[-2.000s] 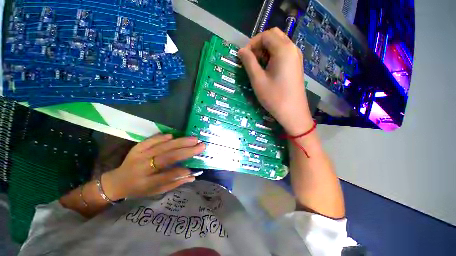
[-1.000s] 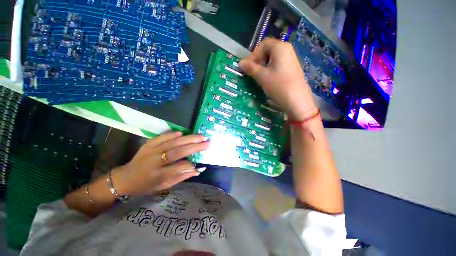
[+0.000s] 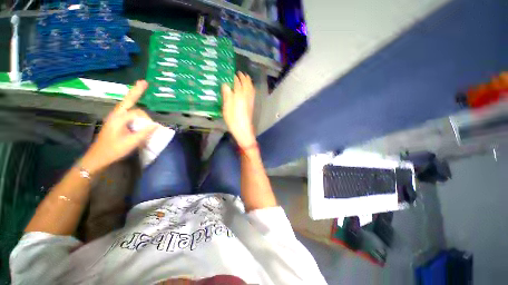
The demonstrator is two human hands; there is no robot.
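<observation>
A green PCB panel (image 3: pixel 191 72) lies flat at the conveyor edge, with rows of pale connectors; whether others lie under it cannot be told. My left hand (image 3: pixel 123 129) is beside its near left corner, index finger stretched towards the corner. It holds a limp white label sheet (image 3: pixel 159 143) between thumb and palm. My right hand (image 3: pixel 238 106) is at the panel's right edge, fingers extended and touching it, with nothing seen in its grip. The image is blurred, so single small labels cannot be made out.
Blue PCB panels (image 3: pixel 78 42) lie in an overlapping pile at the left. Another blue panel (image 3: pixel 248 34) is on the rails behind. The machine's blue lower panel (image 3: pixel 367 72) stands at the right. A keyboard (image 3: pixel 359 182) sits on a white shelf (image 3: pixel 316 209) at lower right.
My right hand has left the panel's top and moved to its right edge. My left hand has come off the panel's face, and the white sheet now shows in it. The view has shifted right and widened.
</observation>
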